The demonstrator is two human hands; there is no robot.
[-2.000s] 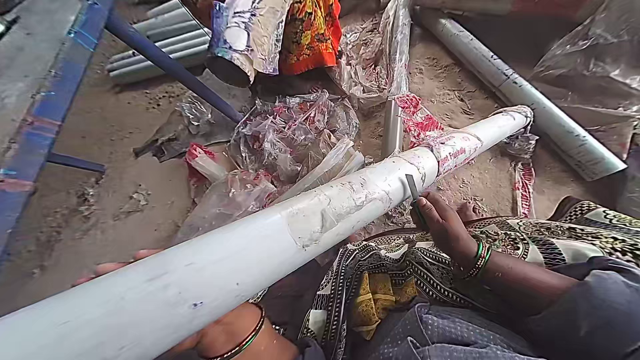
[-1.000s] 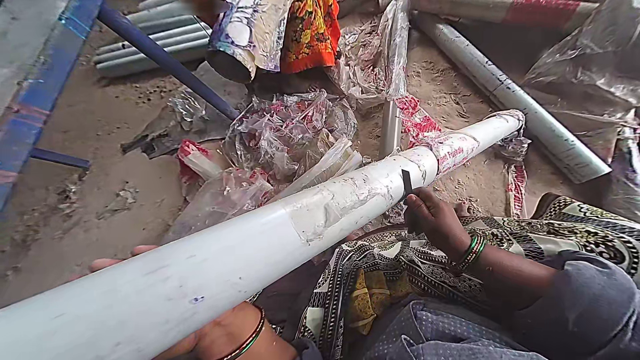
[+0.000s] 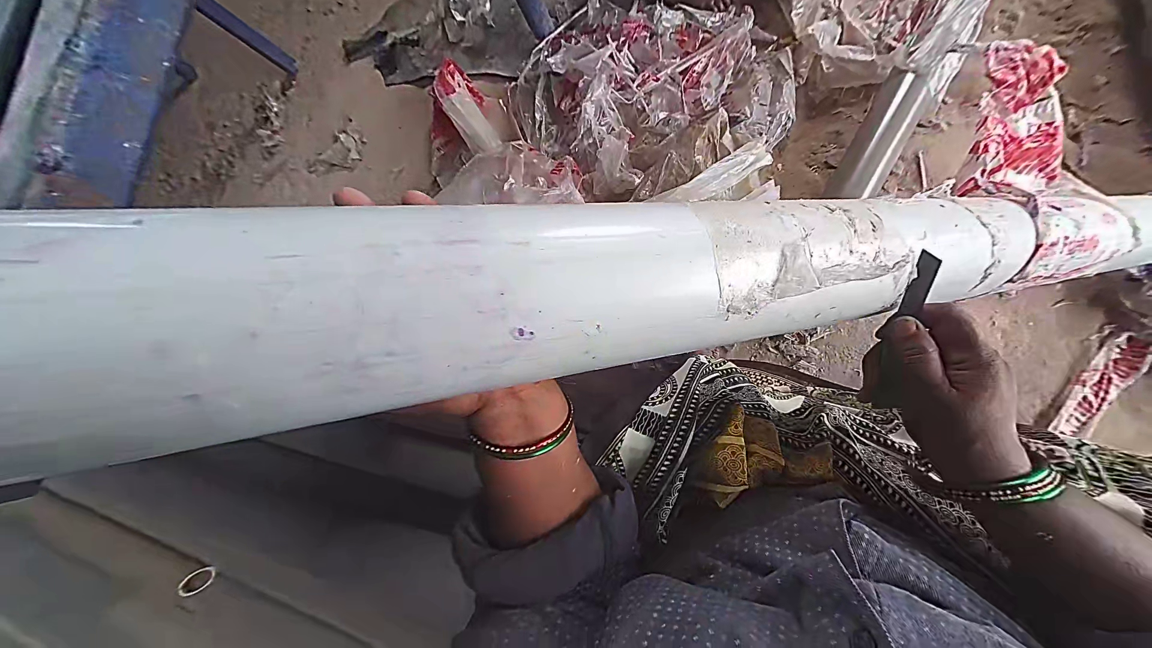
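Note:
A long pale plastic pipe (image 3: 405,297) crosses the whole view. My left hand (image 3: 504,405) is under the pipe, its wrist below the lower edge and two fingertips showing above the upper edge; the palm is hidden, so its grip cannot be told. My right hand (image 3: 945,387) is shut on a flat dark blade (image 3: 918,283), whose tip lies against or just over the pipe. Left of the blade a torn clear film patch (image 3: 801,252) clings to the pipe. Red-and-white plastic wrap (image 3: 1080,234) circles the pipe farther right.
Crumpled clear and red plastic film (image 3: 657,99) lies on the dirt floor beyond the pipe. A film-covered tube (image 3: 877,135) stands near the pipe's far side. A blue frame (image 3: 117,108) is at upper left. Patterned cloth (image 3: 666,432) covers the lap, and a grey surface (image 3: 270,531) is at lower left.
The view has swung left and down, so the pipe now runs nearly level across it. My right hand still holds the blade near the film patch, and my left hand remains under the pipe.

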